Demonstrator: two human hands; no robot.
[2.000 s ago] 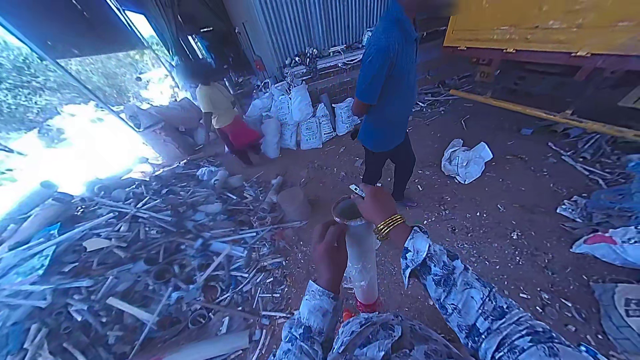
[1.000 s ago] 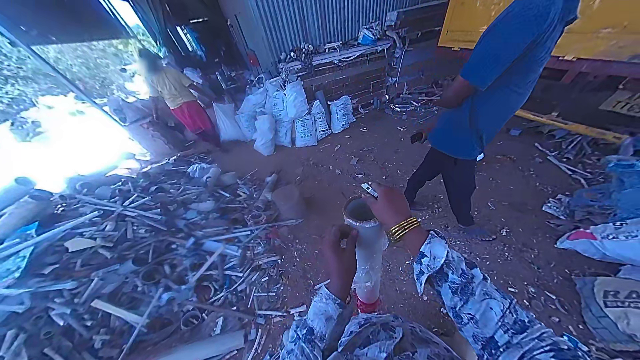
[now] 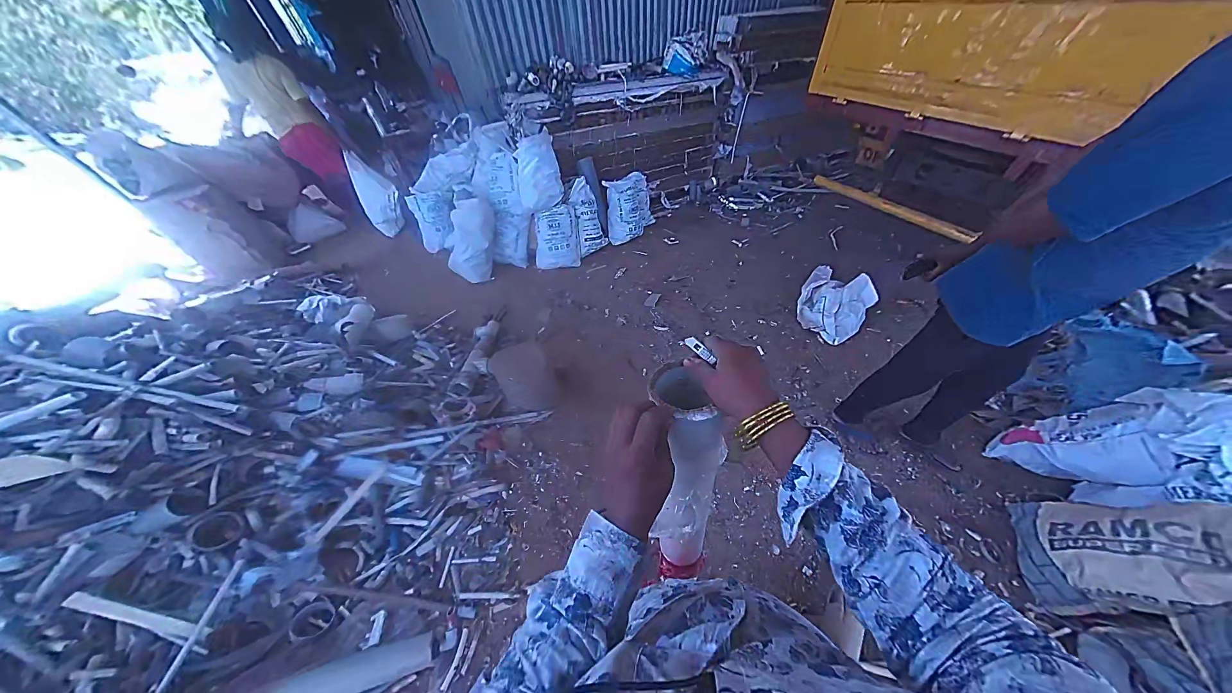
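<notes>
A pale, translucent tube-like piece (image 3: 691, 481) stands upright before me, its round dark opening facing up and something red at its lower end. My left hand (image 3: 637, 467) grips the left side of its rim with bent fingers. At the right of the rim is my right hand (image 3: 736, 380), closed on a small white-handled tool (image 3: 700, 350), perhaps a knife; its blade is hidden. Gold bangles (image 3: 764, 424) circle my right wrist. What the piece rests on cannot be told.
A heap of pipe scraps (image 3: 289, 462) spreads at left. White sacks (image 3: 556, 236) stand by a brick wall. A person in blue (image 3: 1088, 231) is close at right, near a yellow truck body (image 3: 1011, 67) and bags (image 3: 1126, 443). Another person (image 3: 279, 106) bends at far left.
The person in blue has moved to the right and nearer. The far person has moved left, beside a white sack. Both my hands stay at the tube's rim. The view has shifted somewhat.
</notes>
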